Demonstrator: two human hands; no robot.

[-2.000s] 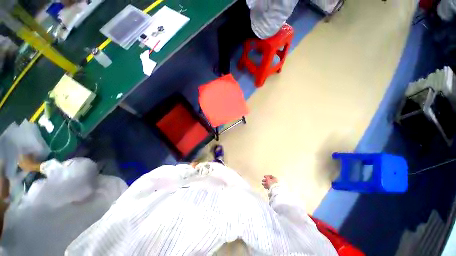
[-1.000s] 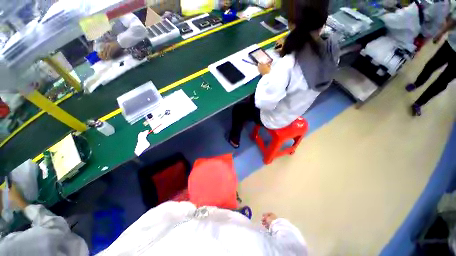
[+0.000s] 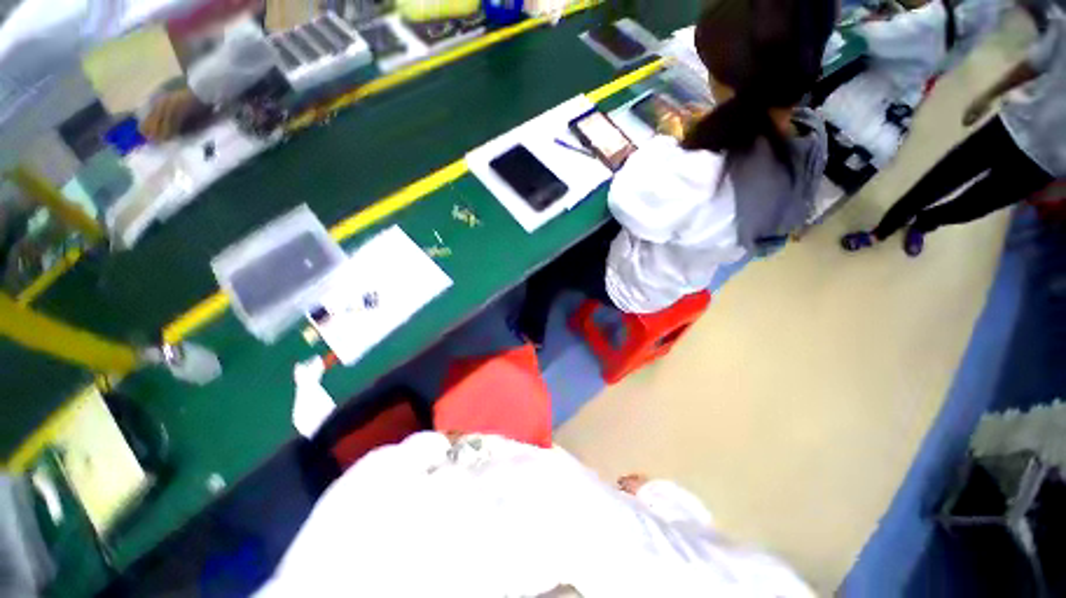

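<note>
My right hand (image 3: 631, 482) shows small at the lower middle, mostly hidden by the white sleeve; its fingers cannot be made out. My left hand is not in view. On the green bench to the front left lies a white work sheet (image 3: 389, 297) with small dark parts (image 3: 369, 300) on it, perhaps watch units. Clear plastic trays (image 3: 278, 276) with grey contents stand beside the sheet. A crumpled white cloth (image 3: 311, 397) lies at the bench edge, touching a short orange-red rod (image 3: 330, 361). My hand is far from these things.
A red stool (image 3: 497, 397) stands right in front of me. A seated person (image 3: 684, 222) works at the bench with flat black panels (image 3: 527, 176). Another person (image 3: 1035, 99) stands in the beige aisle (image 3: 807, 386). A whitish bottle (image 3: 193, 363) stands on the bench. A dark rack is at the lower right.
The view has risen and swung along the bench. The seated person and the walkway person now appear nearer. The blue stool has left the picture. My right hand stays low, now more covered by the sleeve.
</note>
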